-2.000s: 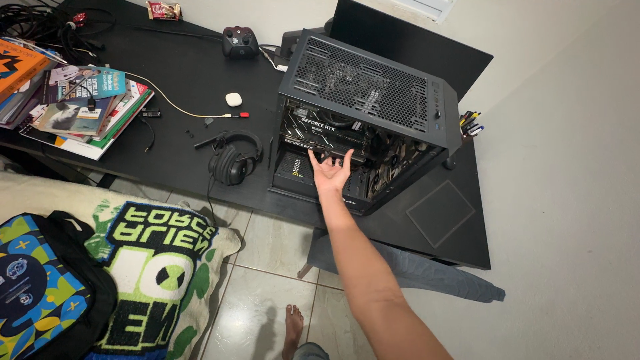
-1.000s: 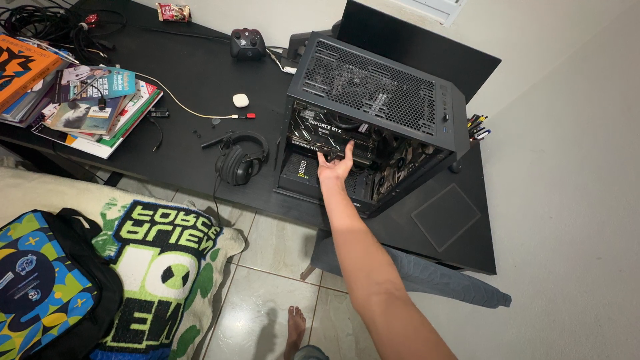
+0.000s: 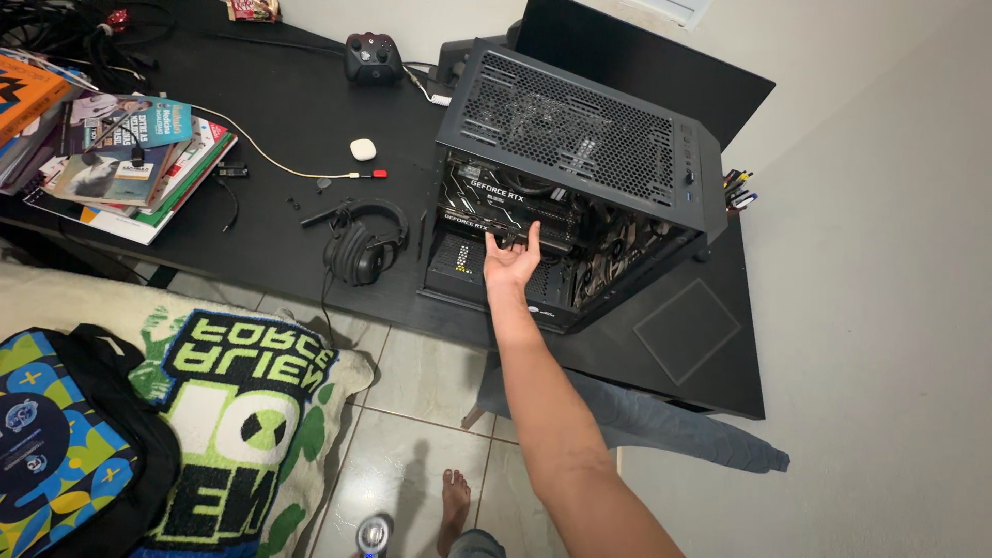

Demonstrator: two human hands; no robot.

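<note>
A dark computer case [image 3: 573,124] with a mesh panel on top stands on the black desk, its near side uncovered. Inside is a graphics card [image 3: 504,203] marked GeForce RTX. My right hand [image 3: 511,260] reaches in palm up, fingers curled under the card's lower edge and thumb up against its front. The fingertips are hidden beneath the card. Below the card sits a perforated black cover [image 3: 457,260]. At the bottom edge, a handheld device [image 3: 373,533] with a round silvery end shows partly. Only a sliver of my left hand [image 3: 355,555] is visible beside it.
Headphones [image 3: 360,244], a white earbud case [image 3: 363,149], a game controller [image 3: 373,59] and stacked books [image 3: 124,167] lie left of the case. A monitor [image 3: 643,58] stands behind. A chair [image 3: 674,426] is under the desk edge; a backpack [image 3: 70,434] rests on a patterned blanket [image 3: 232,434].
My right hand's fingers, spread at the card's lower edge two seconds ago, now curl under it. The round-ended device has come into view at the bottom.
</note>
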